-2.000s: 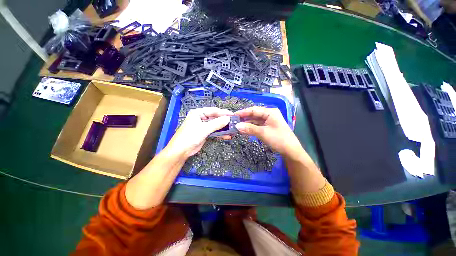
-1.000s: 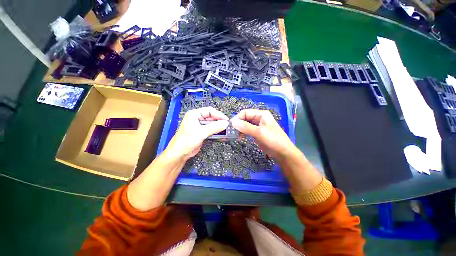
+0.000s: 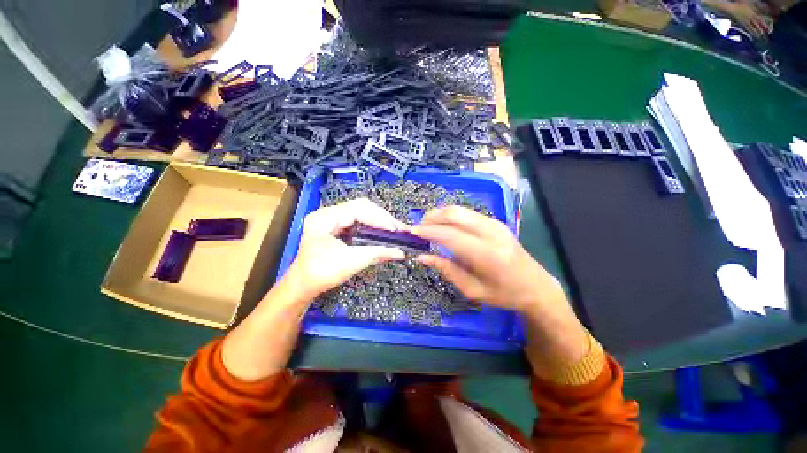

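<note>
My left hand (image 3: 341, 252) and my right hand (image 3: 478, 252) hold one small unit (image 3: 385, 237) between them, above the blue tray. The unit is turned on its edge, with a dark purple side showing and a paler rim along it. My left hand grips its left end and my right hand its right end; the fingers hide both ends. The blue tray (image 3: 410, 336) holds a heap of small grey-brown dotted inserts (image 3: 389, 296).
Tangled grey frames (image 3: 345, 115) lie behind the tray. A tan carton (image 3: 199, 308) at left holds dark purple panels (image 3: 219, 229). At right, a black foam sheet (image 3: 624, 239) bears a row of assembled units (image 3: 602, 138), beside white paper strips (image 3: 708, 155).
The unit was held with its face and grey frame showing; now it is tipped on edge with its purple side in view. My right hand has turned and sits slightly lower.
</note>
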